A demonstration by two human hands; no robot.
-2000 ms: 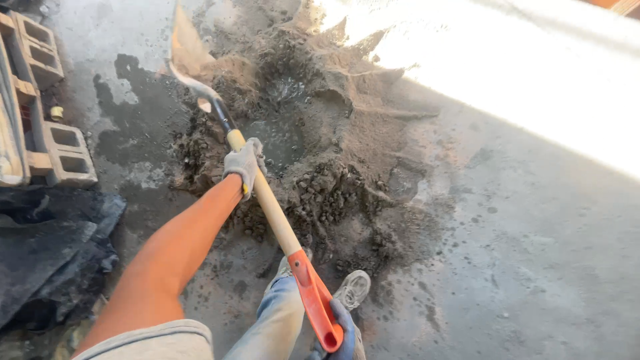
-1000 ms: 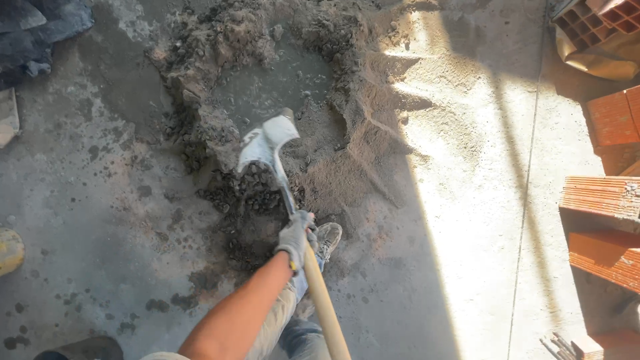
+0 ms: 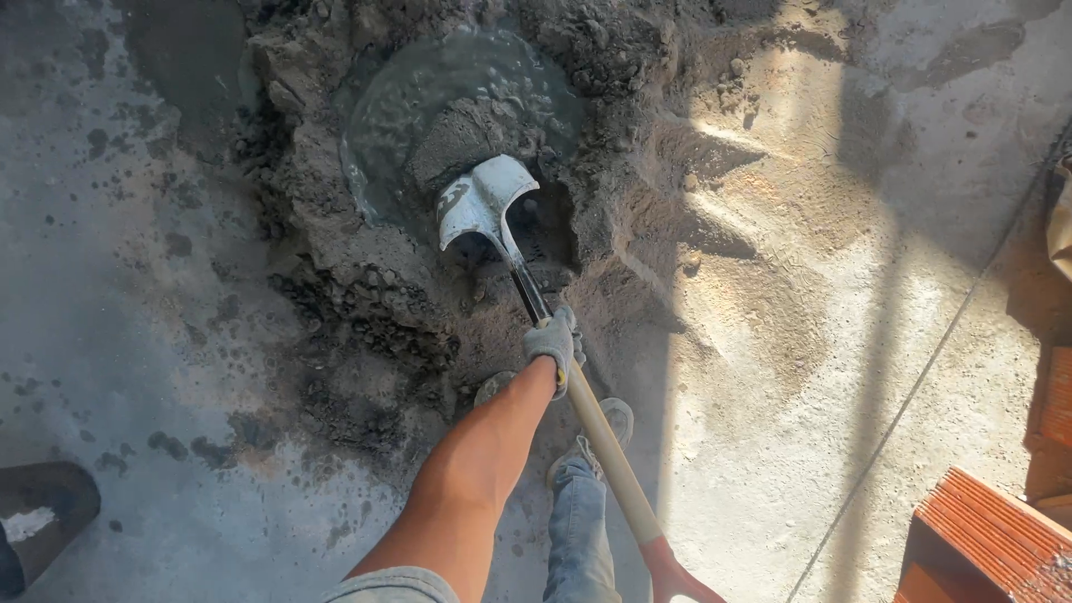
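My left hand [image 3: 553, 345], in a light grey glove, is closed around the shovel's shaft just where the wooden handle [image 3: 610, 452] meets the black metal socket. The shovel's pale metal blade [image 3: 488, 199] rests over the near side of the pool of grey water [image 3: 452, 88], against a mound of damp mix standing in it. A ring of sand and mortar mix [image 3: 310, 167] surrounds the pool. At the bottom edge the shovel's red grip [image 3: 667, 569] is partly cut off. My right hand is out of view.
My shoes stand at the near side of the heap, one [image 3: 617, 421] beside the shaft. Ridged orange hollow clay bricks [image 3: 992, 536] lie at the lower right. A dark container [image 3: 46, 519] is at the lower left. Wet spots mark the concrete floor.
The shovel blade was raised to the upper left two seconds ago, then over the near rim; now it is down at the pool. My right hand, earlier at the red grip, has left view.
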